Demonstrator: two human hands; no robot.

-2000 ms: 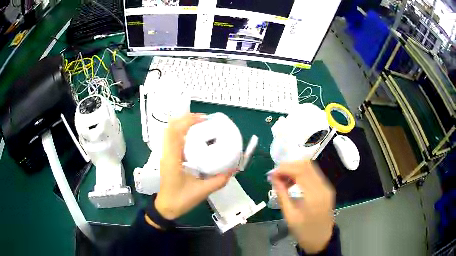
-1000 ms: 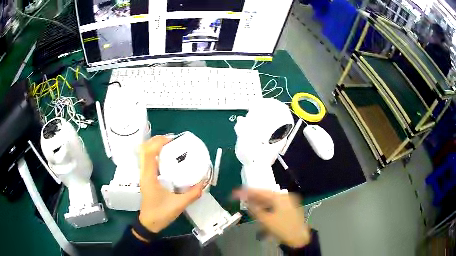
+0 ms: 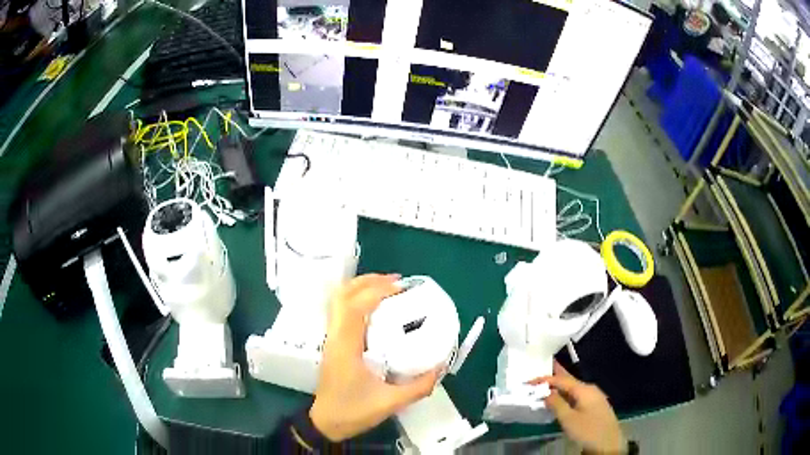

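My left hand (image 3: 355,364) is wrapped around the round white head of a security camera (image 3: 417,324), whose dark slot faces up and whose bracket (image 3: 435,422) points down toward the bench's front edge. My right hand (image 3: 582,413) is at the base of another white camera (image 3: 551,298) on the right, its fingertips together at the bracket; whether they pinch something small is not clear. Two more white cameras stand to the left, one at the far left (image 3: 191,267) and one (image 3: 311,249) just behind my left hand.
A monitor (image 3: 400,129) with a four-pane view and a white keyboard (image 3: 444,191) are behind. A yellow tape roll (image 3: 627,259), white mouse (image 3: 636,322) and black pad (image 3: 657,382) are at right. A black printer (image 3: 80,213) with a white strip (image 3: 115,347) and tangled cables (image 3: 191,182) are at left.
My right hand has moved to the base of the right camera, its fingertips now at the bracket. My left hand still holds its camera. The whole view has shifted.
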